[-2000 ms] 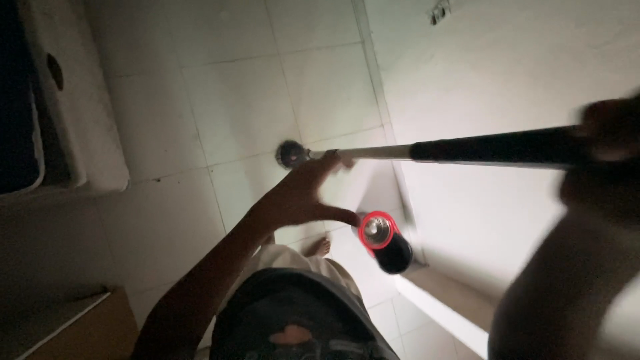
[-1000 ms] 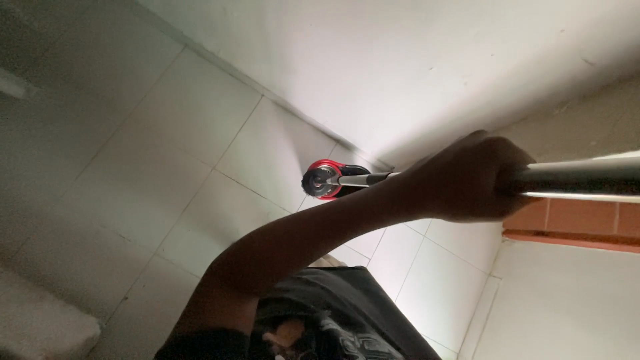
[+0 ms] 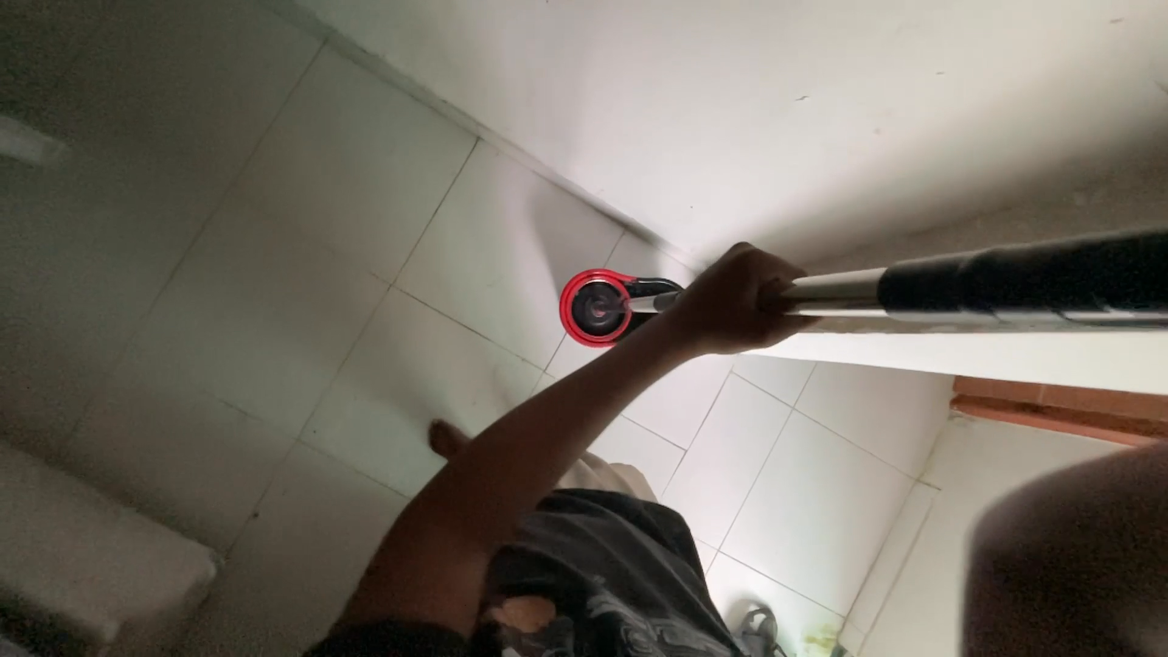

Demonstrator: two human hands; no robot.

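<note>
My left hand is closed around the metal shaft of a long pole, probably a mop. A black grip sleeve covers the shaft's upper part, which runs out at the right edge. Beyond my hand, the lower shaft reaches a red-rimmed black bucket on the floor, seen from above. Its dark round inside lies around the pole's lower end; what is at that end cannot be told. My right hand is out of view; only a dark, blurred part of my right arm shows at lower right.
A white wall meets the tiled floor just behind the bucket. A pale block-like object stands at lower left. My bare foot shows near my left forearm. A dark sandal-like item lies at the bottom, and an orange-brown ledge is at right.
Two seconds ago my left hand was open beside the bucket and the pole's lower end was outside it. My left hand has since closed on the shaft, and the end is over or in the bucket.
</note>
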